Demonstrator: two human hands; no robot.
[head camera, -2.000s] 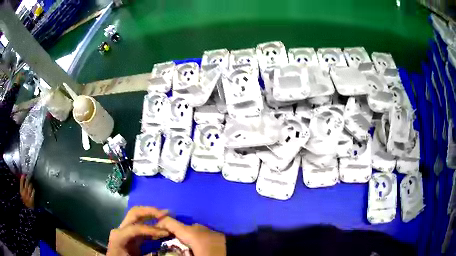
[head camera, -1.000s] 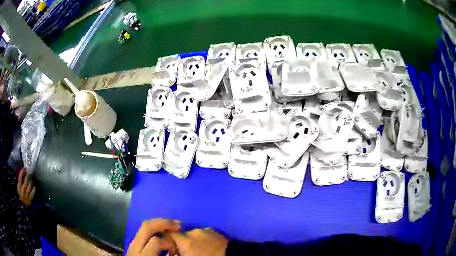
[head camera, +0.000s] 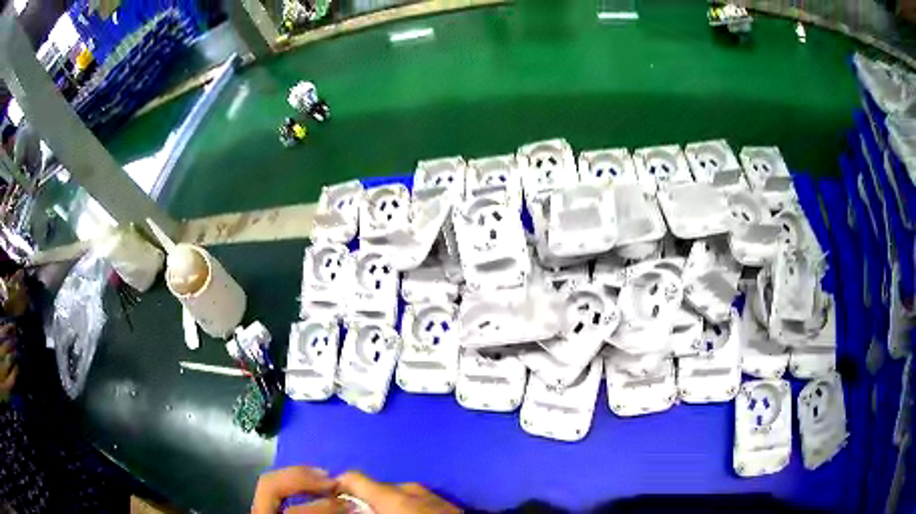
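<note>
My left hand (head camera: 291, 492) and my right hand (head camera: 387, 496) are together at the bottom edge, partly cut off. A small white part (head camera: 354, 502) shows between the fingers; most of it is hidden and I cannot tell what it is. White socket housings (head camera: 432, 346) lie in rows and loose piles on a blue sheet (head camera: 402, 442) just beyond my hands. A circuit-board assembly (head camera: 253, 404) with a white piece and wires lies on the dark bench, left of the sheet.
A white cup (head camera: 216, 301) with a rounded beige top stands at left, a pale thin stick (head camera: 213, 370) near it. Beyond is a green conveyor belt (head camera: 452, 100) carrying small assemblies (head camera: 305, 100). Stacked blue trays (head camera: 864, 251) stand at right. A clear bag (head camera: 80, 321) and a person's sleeve are far left.
The view has tilted up, so the housings and cup sit lower and more belt shows. My hands stay together, now nearer the bottom edge. A white part now shows between the fingers.
</note>
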